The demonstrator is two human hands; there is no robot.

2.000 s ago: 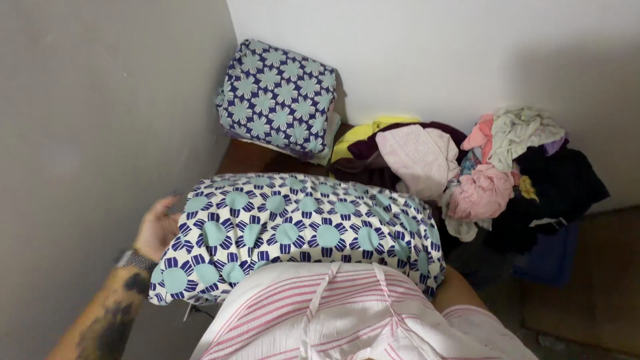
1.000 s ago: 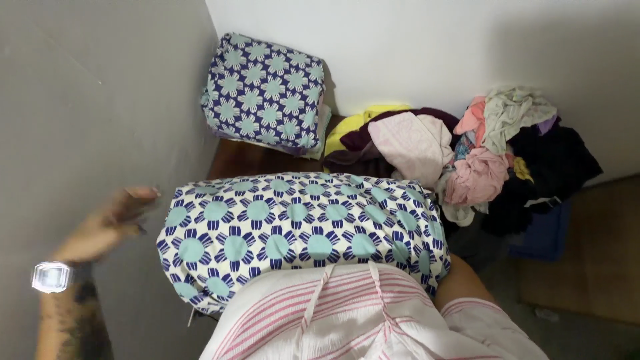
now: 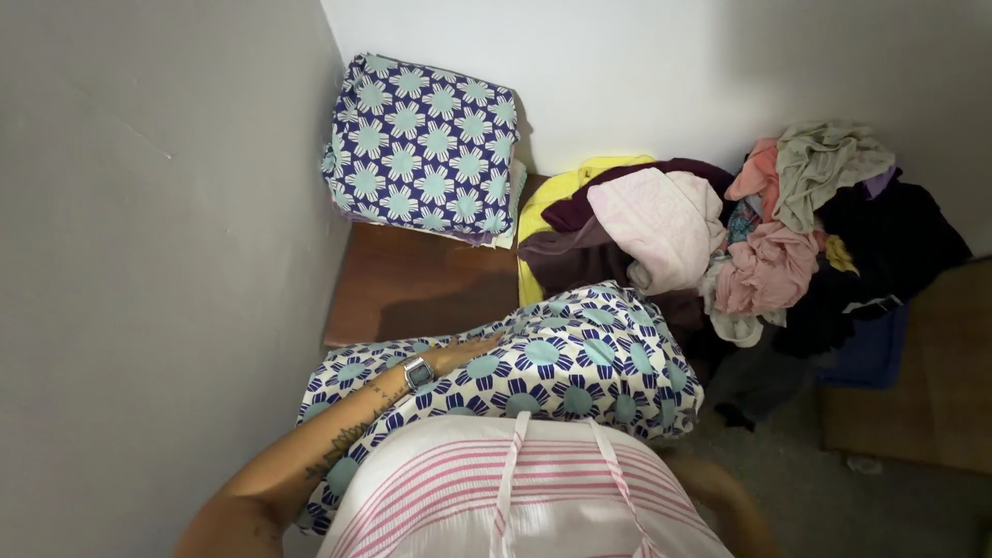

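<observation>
A pillow in a white case with blue and teal flowers [image 3: 577, 364] lies against my body, its left part pressed flatter than its right. My left hand [image 3: 467, 353] rests on top of the pillow, the fingers laid along its upper side and partly sunk in a fold of the cloth. My right forearm runs down beside the pillow's right end, and my right hand is hidden below or behind it. Beyond the pillow, a folded stack of cloth with a navy and teal flower print [image 3: 434, 143] sits on a brown wooden surface [image 3: 434, 271].
A heap of clothes lies to the right, with a pale pink towel [image 3: 659, 225], a yellow cloth [image 3: 542, 205], a pink garment [image 3: 767, 271] and black clothes [image 3: 899, 225]. Under it shows a blue bin [image 3: 872, 356]. A grey wall [image 3: 170, 232] rises close on the left.
My left hand was off the pillow near the left wall a second ago, and now lies on top of it. The pillow's left part has sunk.
</observation>
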